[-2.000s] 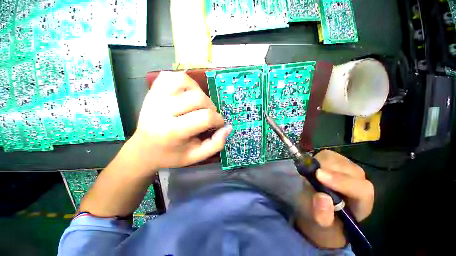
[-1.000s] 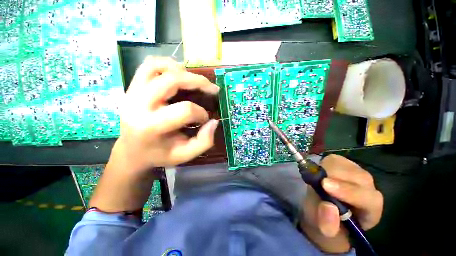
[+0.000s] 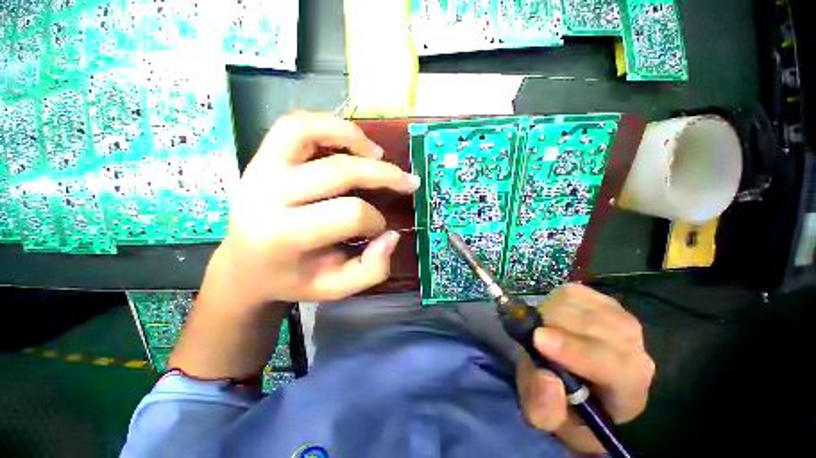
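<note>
A green double circuit board (image 3: 514, 210) lies on the red-brown work pad (image 3: 394, 143). My right hand (image 3: 590, 358) holds the soldering iron (image 3: 519, 320) like a pen, and its tip is at the left half of the board, left of the middle seam. My left hand (image 3: 309, 210) is beside the board's left edge, with thin solder wire (image 3: 409, 230) between thumb and finger. The wire's end reaches over the board's left edge, close to the iron tip. Whether wire and tip touch is too small to tell.
A whitish cup (image 3: 693, 170) stands right of the pad, with a yellow sponge (image 3: 691, 243) by it. Many green boards (image 3: 116, 143) lie at the left, more (image 3: 658, 40) at the back. A yellow padded strip (image 3: 382, 58) stands behind the pad. Boards (image 3: 161, 326) show below the bench at left.
The iron tip has moved left, from the board's middle seam onto the left half. My left thumb has come away from the board's edge, and the wire now shows. The whole view has shifted.
</note>
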